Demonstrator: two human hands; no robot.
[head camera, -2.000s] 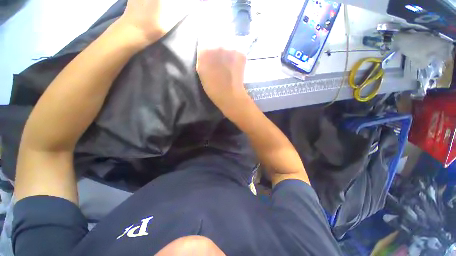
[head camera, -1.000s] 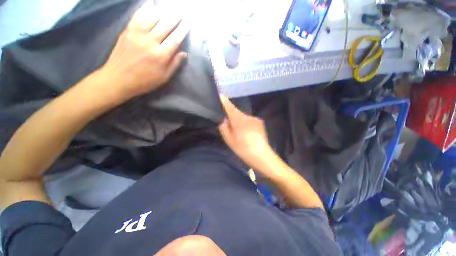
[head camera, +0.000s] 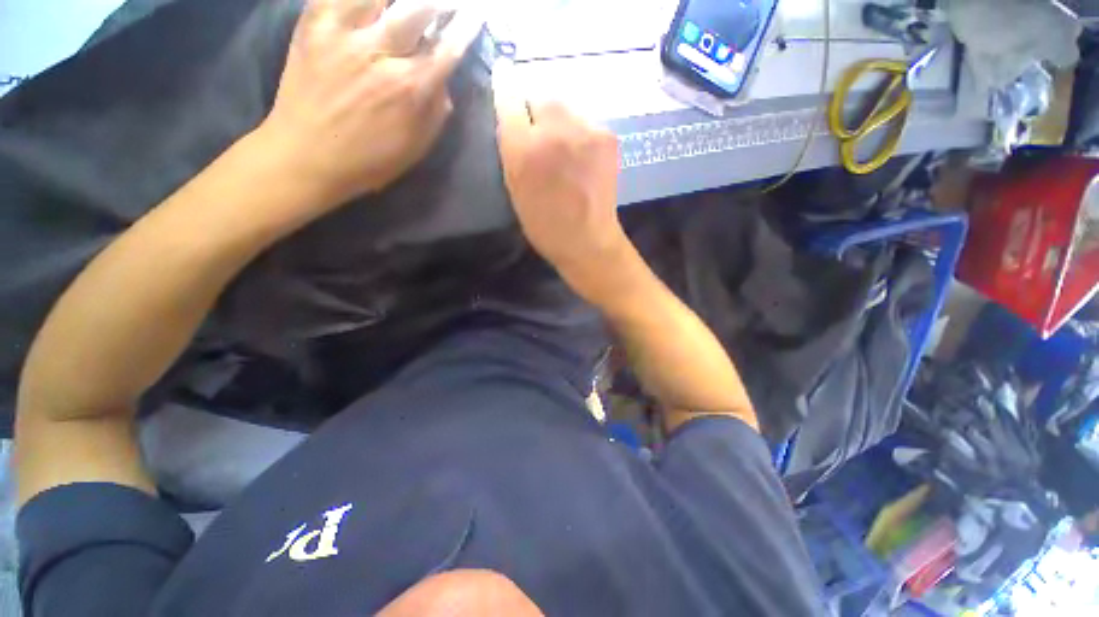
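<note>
A large dark garment piece (head camera: 398, 241) drapes over the table's front edge and my lap. My left hand (head camera: 362, 90) lies on the cloth near the top of the view, fingers bent at its right edge. My right hand (head camera: 557, 175) is at the cloth's right edge on the white table, fingers pointing up and seeming to hold that edge; the fingertips are washed out by glare. A small metal part (head camera: 494, 48) shows between the hands. The needle area is cut off or glared out.
A smartphone (head camera: 720, 42) with a lit screen lies right of my hands. Yellow-handled scissors (head camera: 870, 115) lie farther right, by a thin cord. A printed ruler (head camera: 723, 135) runs along the front edge. A blue frame (head camera: 934, 289) holds dark cloth below, near a red box (head camera: 1030, 241).
My right hand has moved up from the table's front edge to beside the metal part. My left hand has moved slightly up, and the cloth's edge has shifted with the hands.
</note>
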